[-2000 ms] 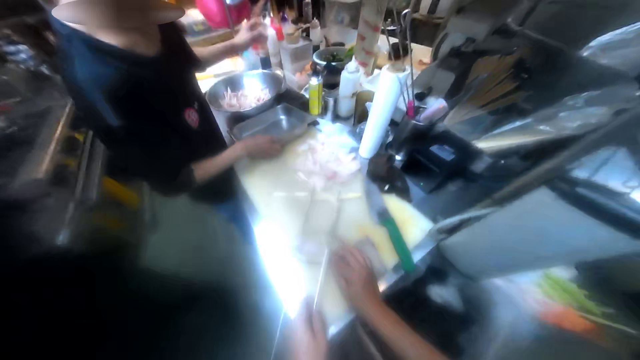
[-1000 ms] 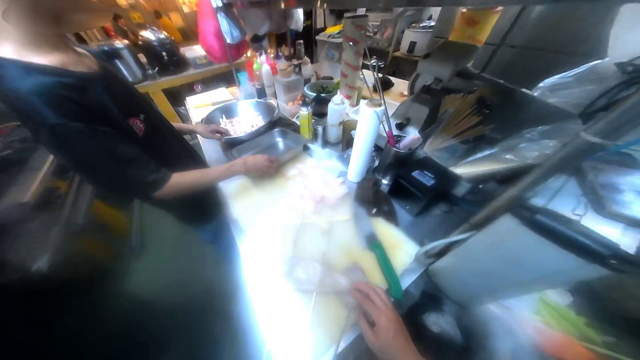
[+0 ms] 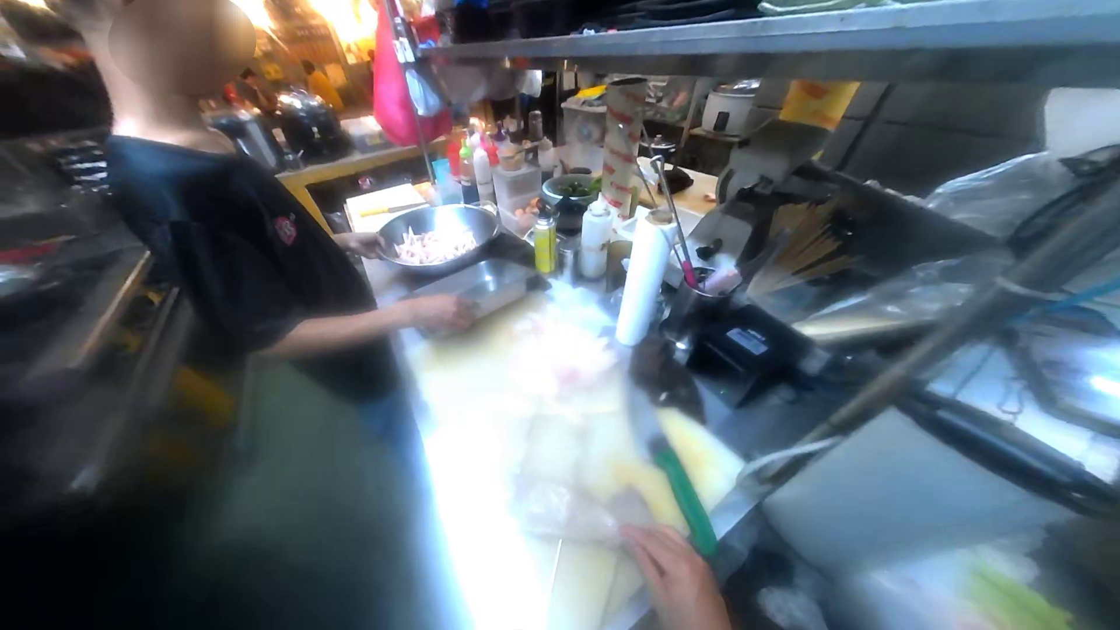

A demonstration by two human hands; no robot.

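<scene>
My right hand [image 3: 678,577] reaches in at the bottom, its fingertips touching the edge of a clear plastic bag [image 3: 564,512] on the pale cutting board; whether they pinch it is too blurred to tell. Just beyond that hand lies a knife with a green handle [image 3: 685,499], its blade pointing away. Pale pinkish pieces of food [image 3: 560,354] are heaped farther up the board, washed out by glare. My left hand is out of view.
A co-worker in a dark shirt [image 3: 245,227] stands at left, one hand by a metal tray [image 3: 490,293], the other at a steel bowl [image 3: 437,238]. A white roll [image 3: 646,280], bottles and a black device [image 3: 748,350] line the board's far right. A shelf [image 3: 787,39] crosses above.
Two seconds ago my left hand showed at the bottom edge; it is now out of view. The co-worker's farther hand has gone from near the bottles to the bowl. The view has tilted up.
</scene>
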